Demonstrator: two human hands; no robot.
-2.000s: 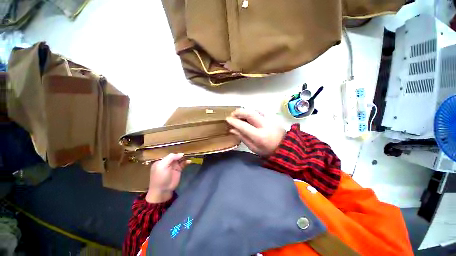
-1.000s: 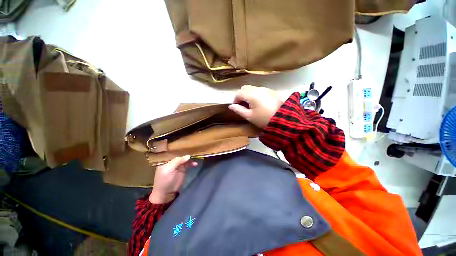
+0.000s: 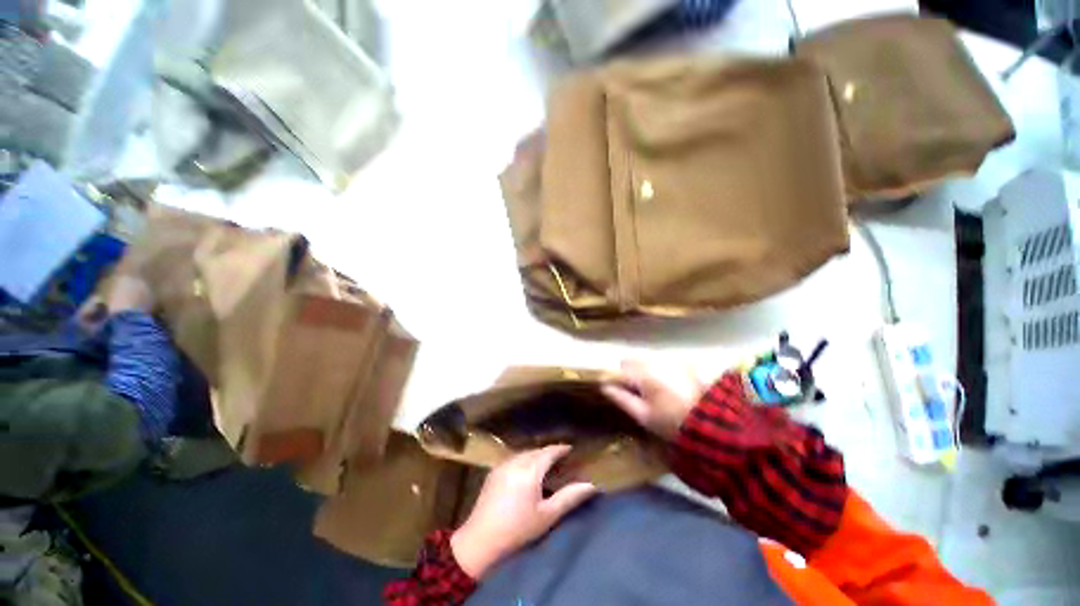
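Observation:
A brown bag body (image 3: pixel 509 381) lies open in front of me against my grey apron, its inside dark. My right hand (image 3: pixel 649 400) grips its upper edge at the right end. My left hand (image 3: pixel 521 503) is at its near edge, thumb and fingers spread over the rim; whether it grips the fabric is not clear. A small metal fitting shows at the bag's left end. The picture is somewhat blurred.
Stacked brown bags (image 3: pixel 722 189) lie beyond my hands, another brown bag (image 3: pixel 918 107) at far right. More brown bags (image 3: pixel 308 355) are at left, grey-beige pieces (image 3: pixel 314 89) at far left. A tool cup (image 3: pixel 782 373) and power strip (image 3: pixel 914 391) are at right. Another person's sleeve (image 3: pixel 142 367) shows left.
The view has shifted, showing more of the table's far side and a person at left. My left hand has moved right along the near edge, and the bag's opening is wider and darker.

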